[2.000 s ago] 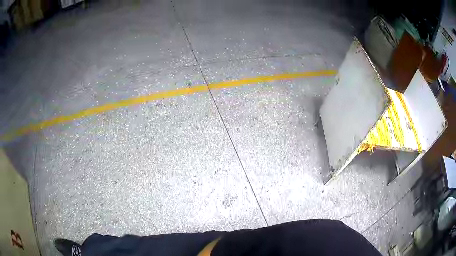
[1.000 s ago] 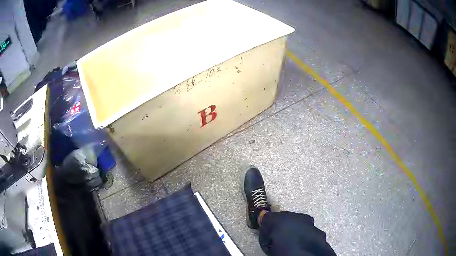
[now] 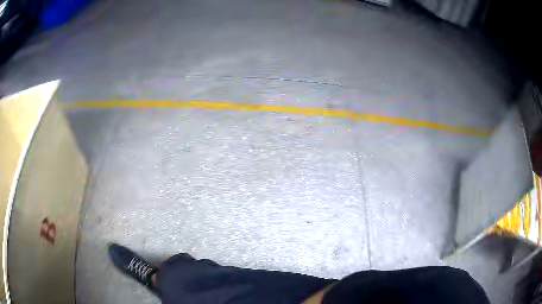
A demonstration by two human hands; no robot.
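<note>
Neither of my hands is in the picture. Nearest in front of me is the cream fabric bin (image 3: 50, 178) at the left edge, with a red letter B on its side and a pale rim; it is cut off by the frame. My dark trouser legs (image 3: 238, 285) cross the bottom edge, and one dark shoe (image 3: 132, 264) with pale laces stands on the floor beside the bin.
Speckled grey concrete floor (image 3: 238, 178) with a yellow line (image 3: 238, 107) running across. A pale panelled stand (image 3: 493, 184) with a yellow-striped surface is at the right edge. A blurred blue thing (image 3: 62, 12) is at the upper left.
The view has swung to the right since one second ago. The bin has shifted to the left edge, the plaid pad and table have left view, and the pale stand shows again at the right.
</note>
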